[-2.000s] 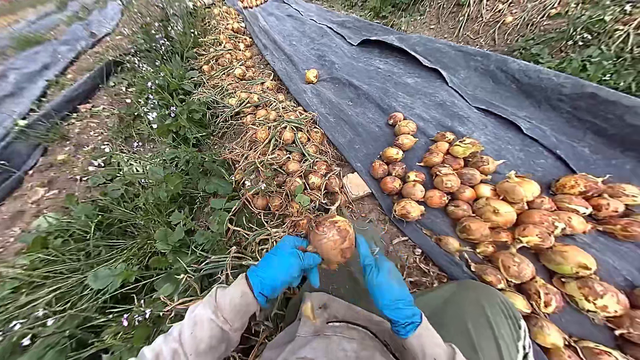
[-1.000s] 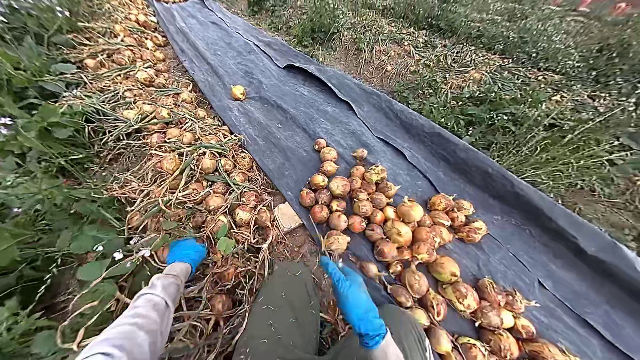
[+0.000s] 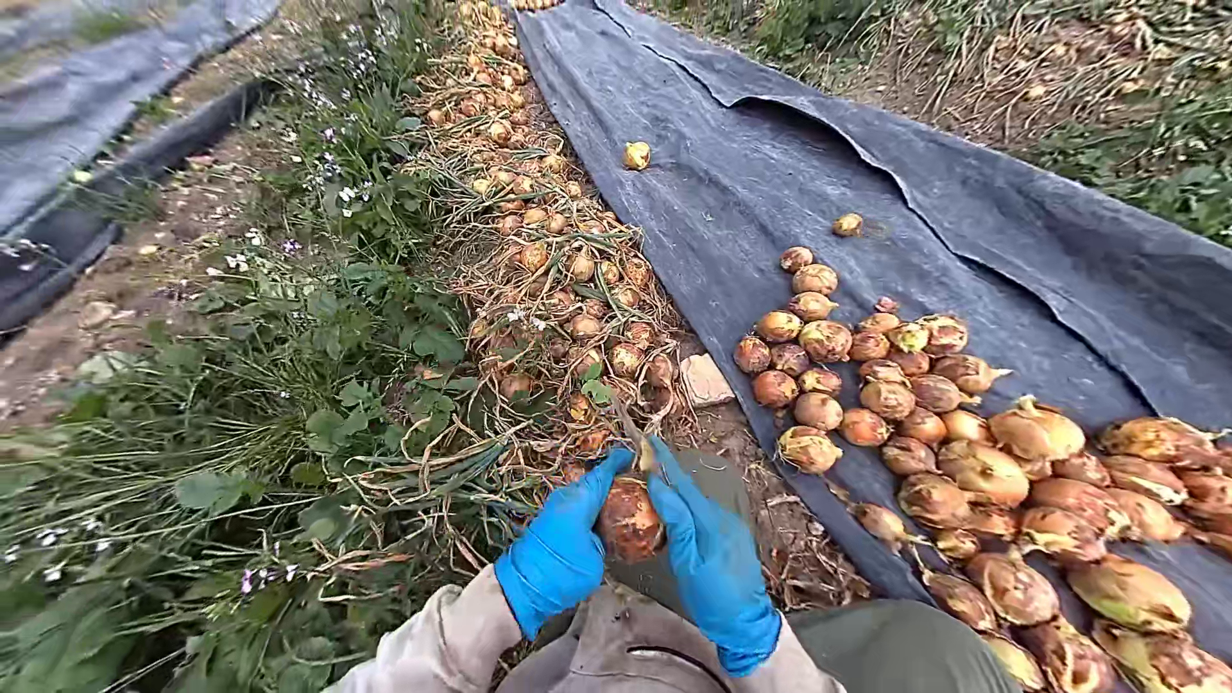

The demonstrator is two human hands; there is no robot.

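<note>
Both my hands wear blue gloves and meet low in the middle of the head view. My left hand (image 3: 563,544) grips a brown onion (image 3: 630,521) by its side. At the onion's top, my right hand (image 3: 707,544) has its fingertips closed around a thin object (image 3: 638,433), perhaps a blade or dry stem; blur hides which. Ahead lies a row of onions with dried tops (image 3: 582,327). To the right, a pile of loose onions (image 3: 924,423) rests on dark ground-cover fabric (image 3: 712,212).
Two single onions, one yellow (image 3: 636,155), the other (image 3: 848,224) farther right, lie on the fabric. A pale block (image 3: 705,380) sits at its left edge. Leafy weeds (image 3: 356,423) grow left of the row. More dark fabric (image 3: 106,125) lies at the far left.
My left hand, among the onion tops at the row a second ago, is now back beside my right hand and holds an onion. One more onion lies above the pile. The view has swung left.
</note>
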